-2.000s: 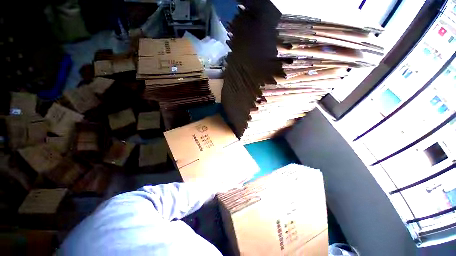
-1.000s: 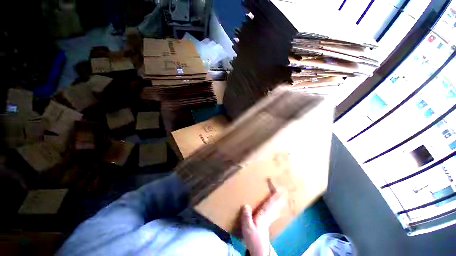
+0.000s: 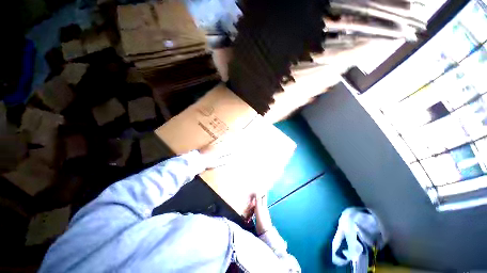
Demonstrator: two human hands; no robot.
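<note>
A flat carton (image 3: 205, 120) with dark print lies on the green table in front of me; its right part glares white. I cannot tell how many cartons lie under it. My left hand (image 3: 215, 157) rests on its left side, fingers stretched over the face and partly lost in glare. My right hand (image 3: 259, 211) is at the near edge, with thumb and fingers against the carton there.
A tall carton stack (image 3: 277, 48) leans beyond the carton by the window. A printed floor stack (image 3: 160, 32) stands far left, with small boxes (image 3: 40, 125) scattered on the floor. A crumpled white bag (image 3: 359, 234) lies near the wall, beside a thin yellow thing (image 3: 374, 257).
The thick carton bundle that my right hand held up is no longer seen raised; green tabletop shows at the near right. Both hands are now at the flat carton. The view has shifted.
</note>
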